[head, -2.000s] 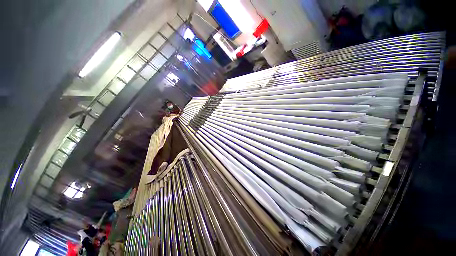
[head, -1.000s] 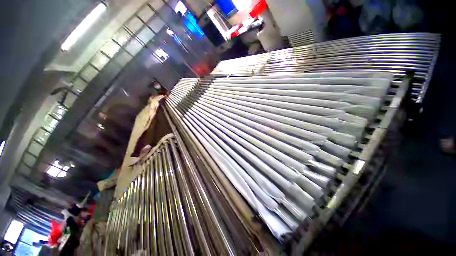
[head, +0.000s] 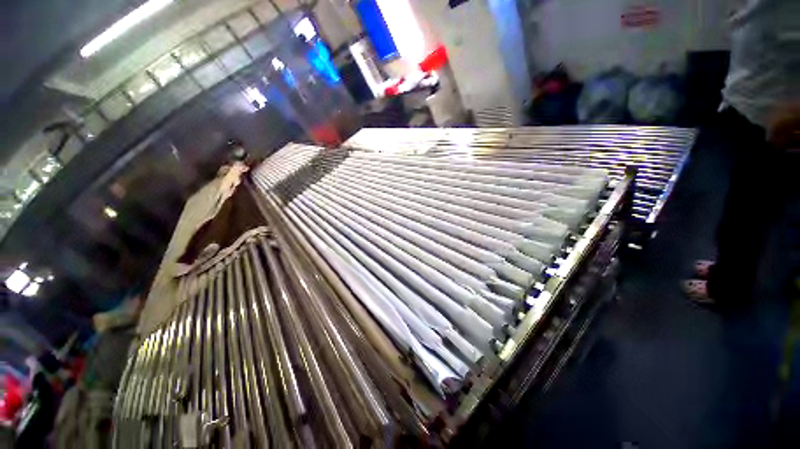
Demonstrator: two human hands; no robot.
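Note:
No hand of mine shows in the head view. A white fabric panel (head: 412, 232) lies in long parallel ridges over a tube rack, with loose puckered folds at its near right end. The rack end bar (head: 570, 274) runs along that end, with evenly spaced fittings. To the left, bare shiny metal tubes (head: 254, 329) run towards me. A beige fabric panel (head: 189, 224) lies beyond them, next to dark brown fabric (head: 230, 221).
More bare tubes (head: 649, 153) extend behind the white panel. A person (head: 746, 175) stands at the right, partly cut off. Bagged goods (head: 605, 96) sit by the back wall. Grey floor (head: 632, 368) lies right of the rack.
The view has turned right and levelled somewhat, so the racks appear further left. The standing person and more floor have come into view. The panels look unchanged.

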